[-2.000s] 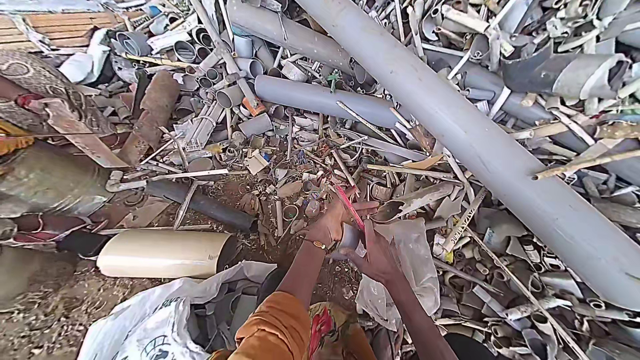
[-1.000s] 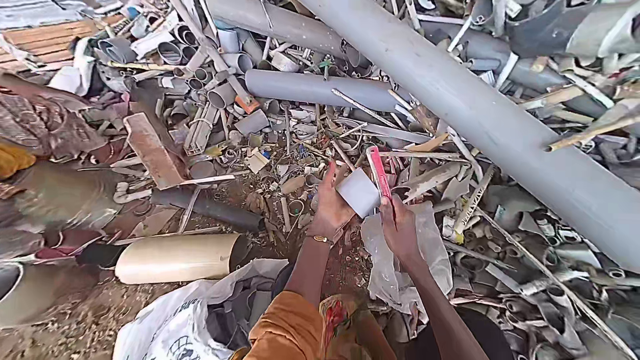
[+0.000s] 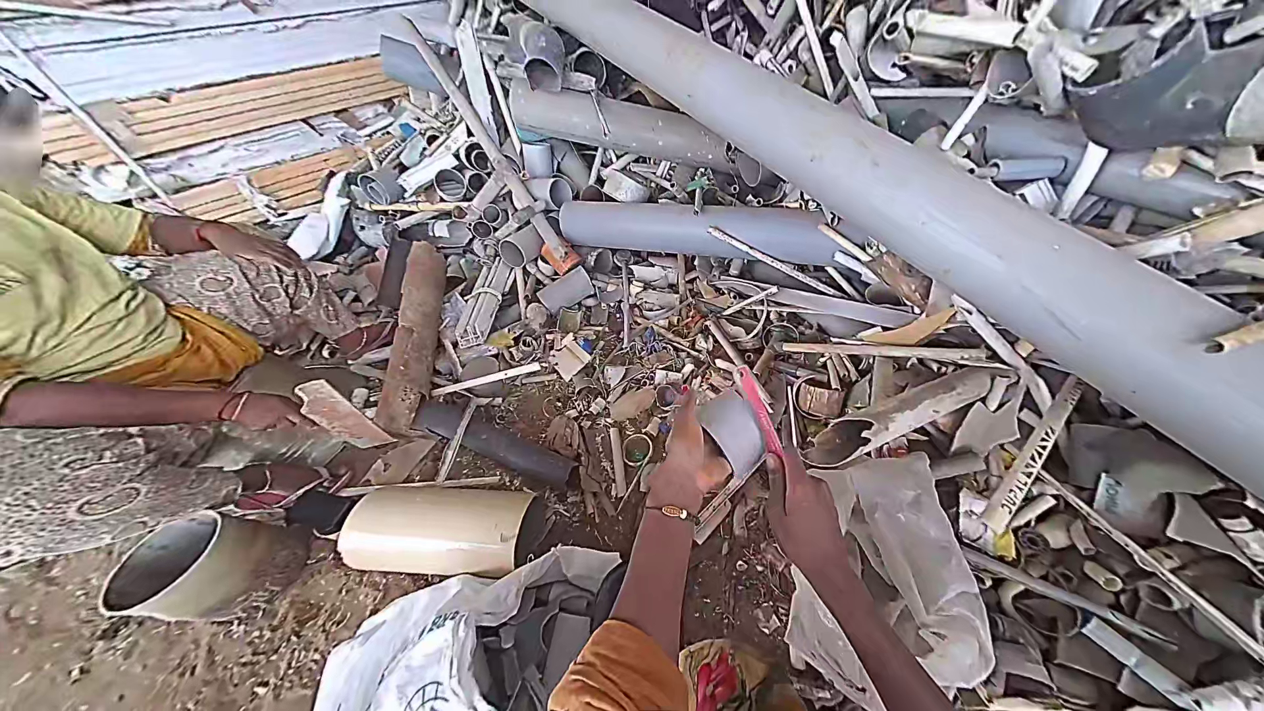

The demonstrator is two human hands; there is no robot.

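My left hand point(image 3: 683, 456) is closed around a short piece of grey plastic pipe point(image 3: 731, 433), near the middle of the head view. In my right hand point(image 3: 798, 494) is a tool with a pink-red handle point(image 3: 758, 410), which lies against the right side of the pipe piece. Its exact kind cannot be told. Below my left hand a white woven sack point(image 3: 425, 632) holds grey pipe scraps point(image 3: 543, 632). A translucent plastic sheet point(image 3: 904, 563) lies right of my right forearm.
A long grey pipe point(image 3: 918, 217) crosses the scrap heap diagonally. A cream pipe section point(image 3: 430, 530) and a wide pipe ring point(image 3: 188, 568) lie at lower left. A co-worker point(image 3: 89, 286) sits at left, one hand at a flat piece point(image 3: 341, 413). Wooden slats point(image 3: 227, 128) lie behind.
The view has swung left, showing more of the co-worker. The grey pipe piece, upright and mostly uncovered a second ago, is now tilted in my left hand, the red-handled tool still beside it.
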